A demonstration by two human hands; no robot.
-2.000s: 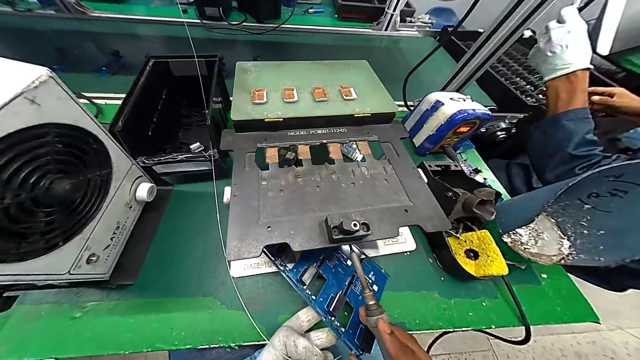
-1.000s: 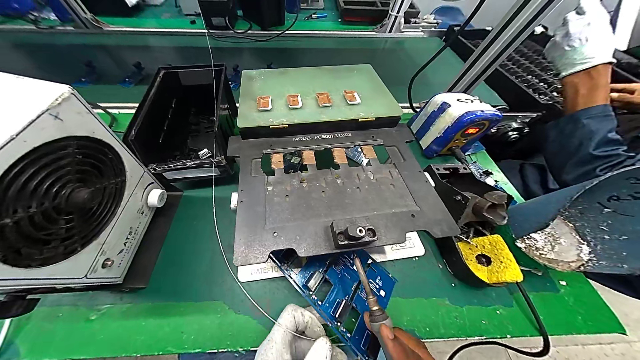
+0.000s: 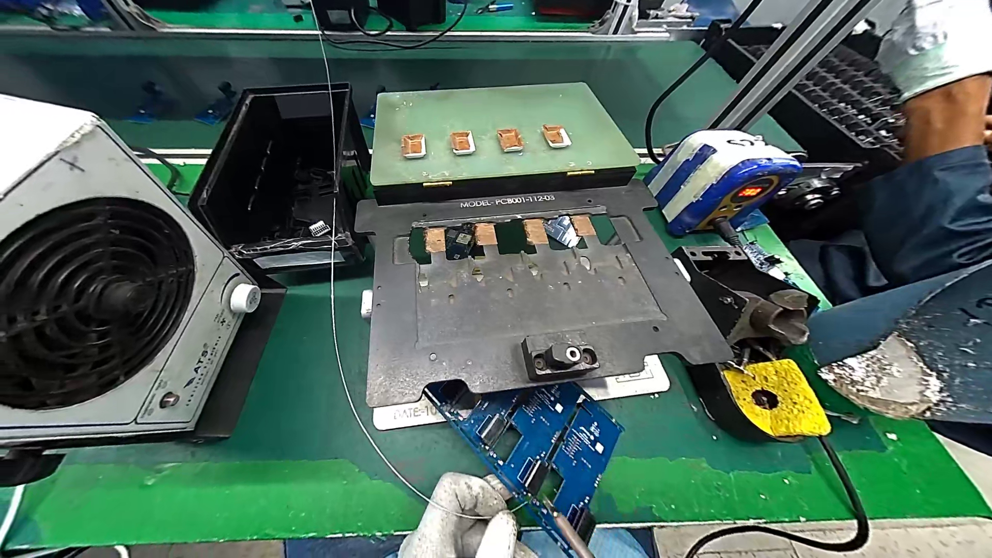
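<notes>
A blue circuit board is tilted at the front edge of the bench, its far end by the black fixture plate. My left hand, in a pale glove, is at the board's near left edge, with a thin solder wire running to its fingers. The soldering iron points at the near part of the board, close to the wire's end. My right hand is below the frame, so its hold on the iron is hidden.
A fan unit stands left, beside a black bin. Behind the plate is a green-topped box with several copper-coloured pieces. At right are a blue soldering station, an iron stand with yellow sponge, and a co-worker's arm.
The iron's tip has moved from the board's far part down to its near part, by the solder wire. My right hand, visible earlier, has dropped out of view.
</notes>
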